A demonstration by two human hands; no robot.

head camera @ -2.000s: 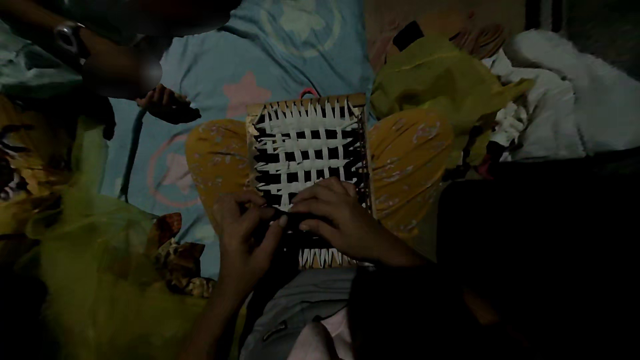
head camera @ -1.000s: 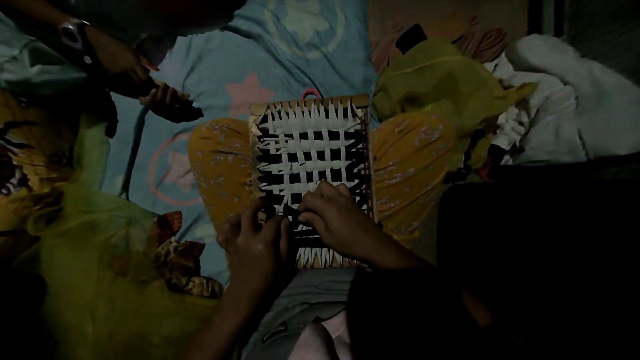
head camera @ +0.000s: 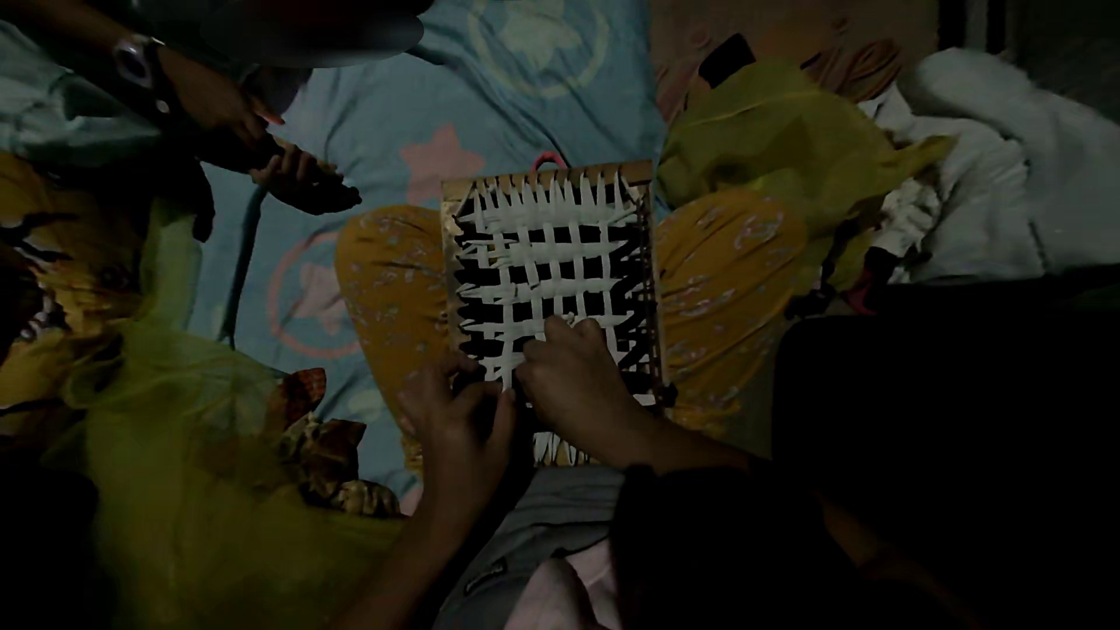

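Observation:
Across my lap lies a rectangular wooden frame loom [head camera: 451, 262], strung with pale fabric strips [head camera: 560, 254] that cross black ones in an open check. My left hand [head camera: 459, 420] is at the loom's lower left, thumb and fingers bent around the end of a pale strip. Beside it, my right hand [head camera: 577, 376] rests over the lower middle of the weave with curled fingers; what its fingertips hold is hidden. A small pink-red loop [head camera: 549, 160] sticks up behind the loom's top edge.
Another person's hands [head camera: 289, 171], with a watch at one wrist, are at the upper left. Sheer yellow-green fabric [head camera: 201, 472] lies lower left, more [head camera: 770, 131] upper right beside white cloth [head camera: 971, 175]. Patterned blue bedding [head camera: 385, 114] spreads beneath.
My fingers have shifted slightly at the lower part of the weave, and my left hand's fingers are more spread than one second ago. The loom stays on my lap.

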